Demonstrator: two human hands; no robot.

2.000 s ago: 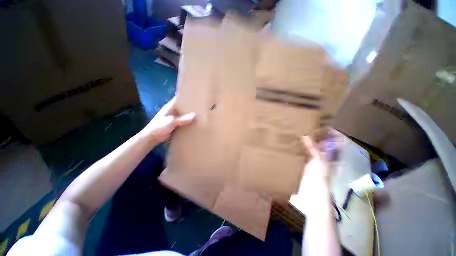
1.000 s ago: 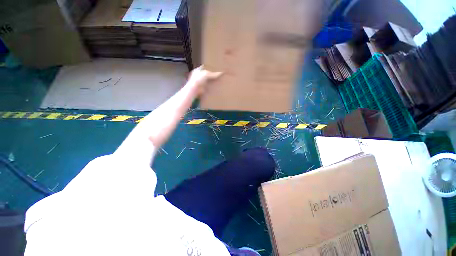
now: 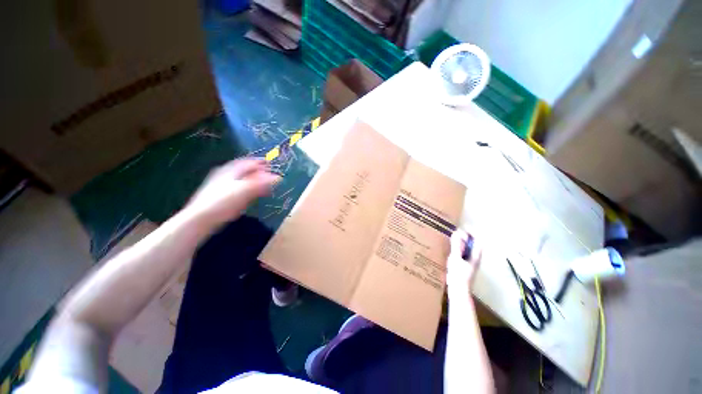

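Observation:
Flat cartons [image 3: 369, 231] lie in a thin stack across the lap and the near corner of the worktable [image 3: 500, 177]. The top one shows small round icons, dark bands and printed text. My right hand [image 3: 464, 258] is at the stack's right edge with a small dark blue marker pen [image 3: 468, 246] in its fingers. My left hand [image 3: 239, 183] is in the air left of the stack, touching nothing; it is blurred, and its fingers point right.
Scissors [image 3: 533, 302], a short black stick [image 3: 564, 285] and a white roll [image 3: 600, 265] lie at the table's right. A small fan [image 3: 460, 73] stands at the back. Large cartons [image 3: 115, 85] stand left and right. A flat carton [image 3: 150, 331] lies on the floor at left.
The view has swung back to the table. The carton that my left hand held out to the left is gone from that hand. My right hand is in view again, at the stack.

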